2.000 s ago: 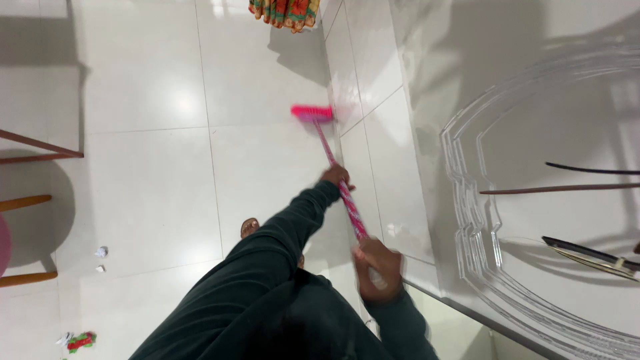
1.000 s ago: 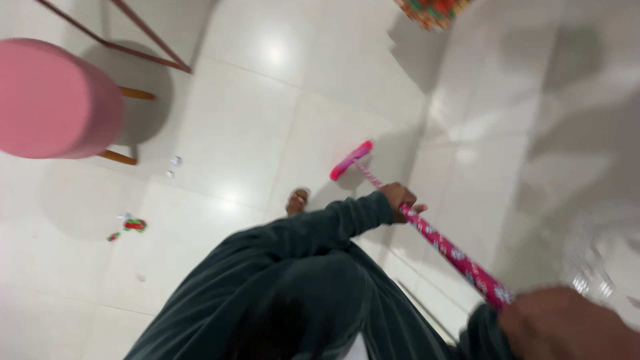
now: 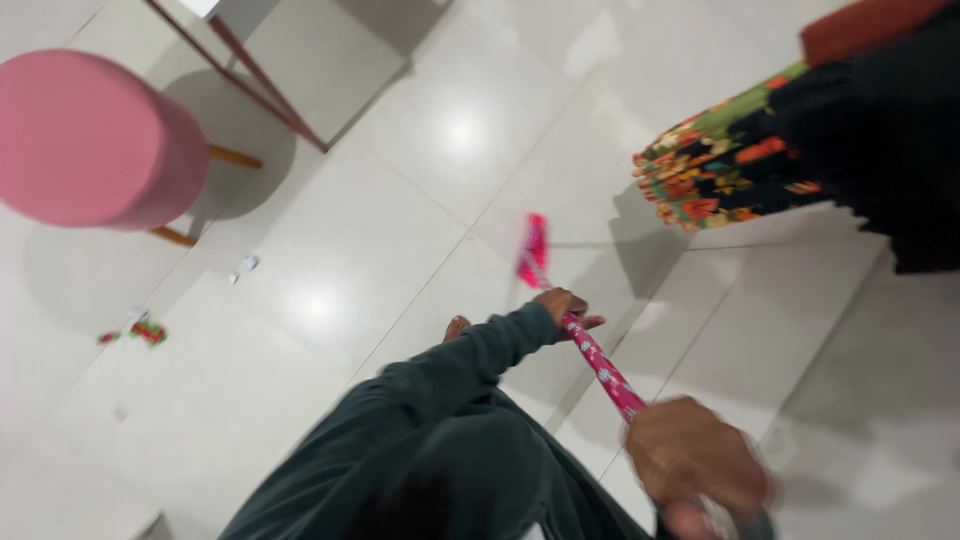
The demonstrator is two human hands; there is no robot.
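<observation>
My left hand (image 3: 566, 311) is closed round the lower part of a long pink patterned broom handle (image 3: 606, 369). Higher up, near the handle's top end, my right hand (image 3: 694, 457) grips it; this hand is blurred. The bright pink broom head (image 3: 533, 251) is on or just over the pale floor tiles, beyond my left hand, and is blurred too. My bare toes (image 3: 457, 327) show to the left of my left sleeve.
A round pink stool (image 3: 97, 142) with wooden legs stands at upper left, beside a brown-legged table (image 3: 270, 90). Small white scraps (image 3: 250, 262) and a red-green item (image 3: 148, 331) lie on the floor. Hanging floral cloth (image 3: 720, 172) and dark cloth (image 3: 877, 135) are at upper right.
The broom head has moved away from the foot of the wall, out over the floor tiles. Both hands have stayed on the handle. The view has turned and shifted markedly.
</observation>
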